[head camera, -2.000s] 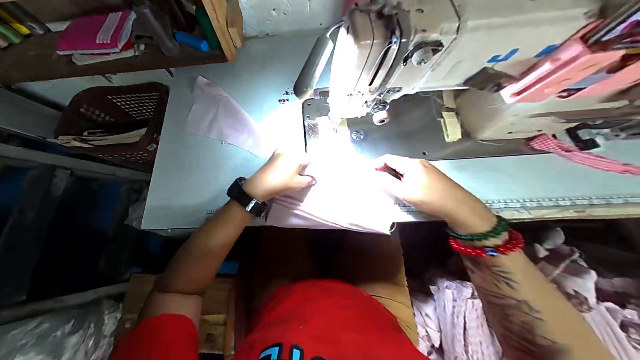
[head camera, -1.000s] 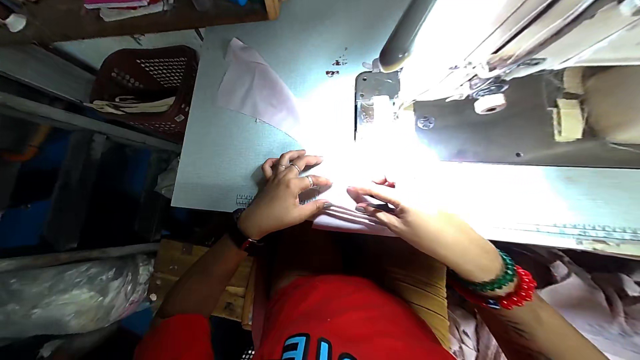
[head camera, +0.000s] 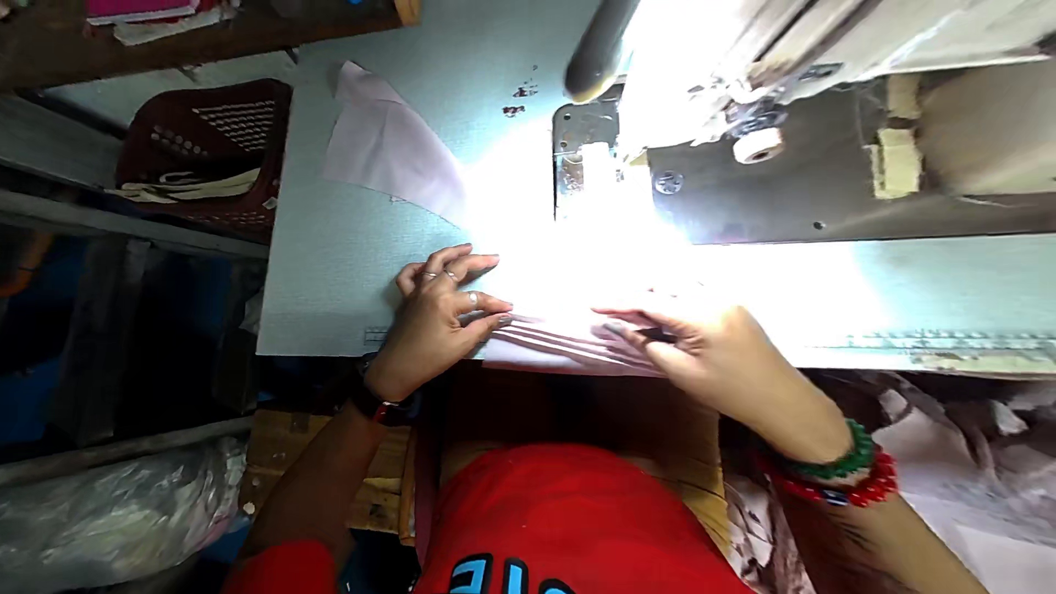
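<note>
Pale pink fabric (head camera: 569, 351) lies in several narrow folds at the table's front edge, its upper part lost in the lamp's glare. My left hand (head camera: 441, 318) pinches the left end of the folds between thumb and index finger. At their right side my right hand (head camera: 701, 355) grips the cloth between thumb and fingers. Beyond both hands is the sewing machine's needle area (head camera: 623, 157), overexposed, with a metal throat plate (head camera: 573, 132). A separate pale pink fabric piece (head camera: 392, 148) rests flat on the table, up and left of my left hand.
A dark red plastic basket (head camera: 206, 148) holding cloth strips stands left of the sewing table (head camera: 318, 272). A wooden shelf (head camera: 330, 29) crosses the upper left. Crumpled fabric (head camera: 949, 462) lies below the table at right, and a clear plastic bag (head camera: 115, 503) at lower left.
The view has moved closer to the table. My hands have drawn the fabric away from the needle area toward the front edge, where its folds now show between them.
</note>
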